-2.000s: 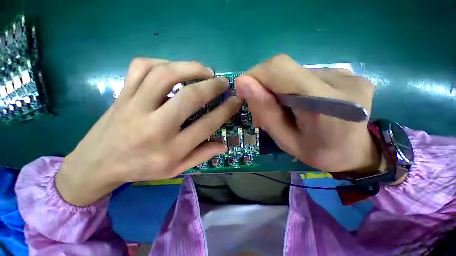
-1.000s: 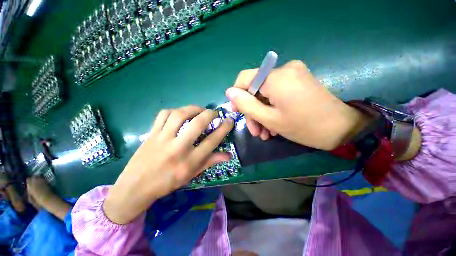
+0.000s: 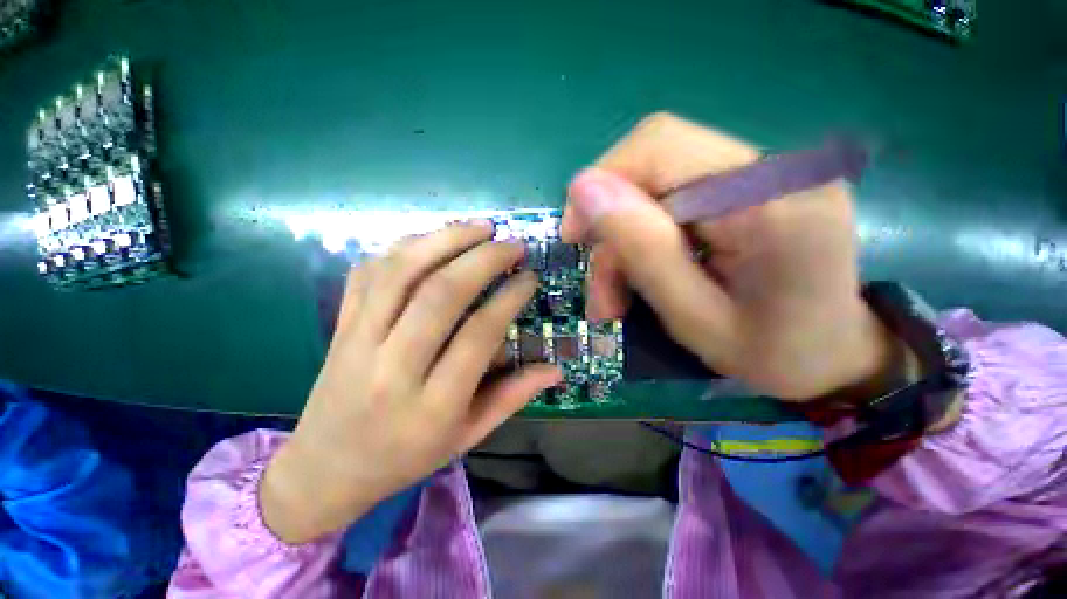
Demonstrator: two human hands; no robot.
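A green PCB panel [image 3: 568, 339] with dark chips and bright parts lies near the bench's front edge, partly hidden under my hands. My left hand [image 3: 427, 339] is spread on the panel's left part, fingers pressing it down. My right hand [image 3: 725, 257] holds grey tweezers [image 3: 766, 185] like a pen, their rear end blurred and pointing right. The tweezer tip is hidden behind my fingers at the panel's upper edge. A dark flat piece [image 3: 667, 345] lies beside the panel, partly under my right hand.
Stacked PCB panels [image 3: 94, 176] stand at the left on the green bench top [image 3: 468, 105]. Another panel [image 3: 936, 14] shows at the top right edge, and part of one at the top left corner. Blue clothing of a person [image 3: 70, 491] is at lower left. A thin black cord runs below my right wrist.
The camera view has swung, so the long row of panels is mostly out of frame. The tweezers' rear end has tipped from upright to pointing right. My left hand stays on the panel.
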